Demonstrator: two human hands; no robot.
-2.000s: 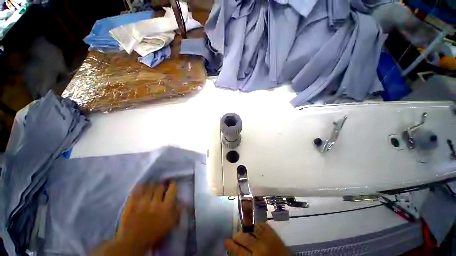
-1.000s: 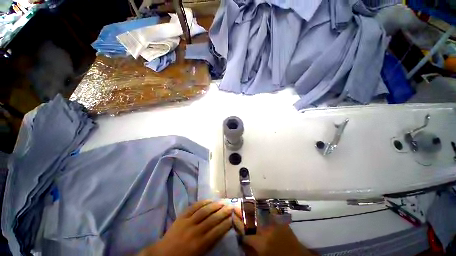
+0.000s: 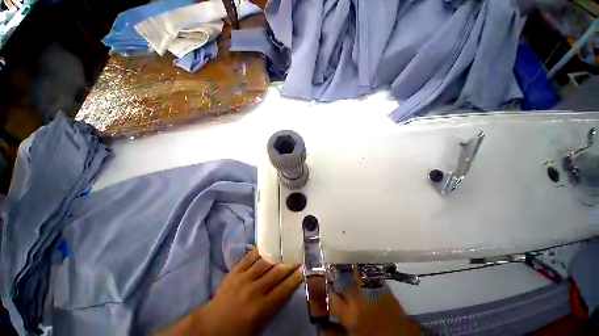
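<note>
The blue-grey garment cloth (image 3: 151, 230) lies in loose folds left of the white sewing machine head (image 3: 368, 197). My left hand (image 3: 256, 295) lies on the cloth at the head's left end, fingers close together and pointing at the needle area. My right hand (image 3: 368, 312) is just right of the chrome take-up lever guard (image 3: 316, 275), partly hidden by it and the metal parts under the head. The needle, the cloth edge and the fingertips are hidden, so I cannot tell whether either hand grips the cloth.
A layered blue-grey stack (image 3: 49, 197) stands at far left. A plastic-wrapped brown board (image 3: 177, 92) with folded white and light-blue pieces (image 3: 184, 29) is behind. A blue-grey heap (image 3: 387, 52) hangs behind the head. A red-handled tool (image 3: 544, 269) lies at right.
My left hand has moved right from the cloth to the needle area, and the cloth has bunched into folds. Over the last second both hands stay there while the view shifts and comes closer.
</note>
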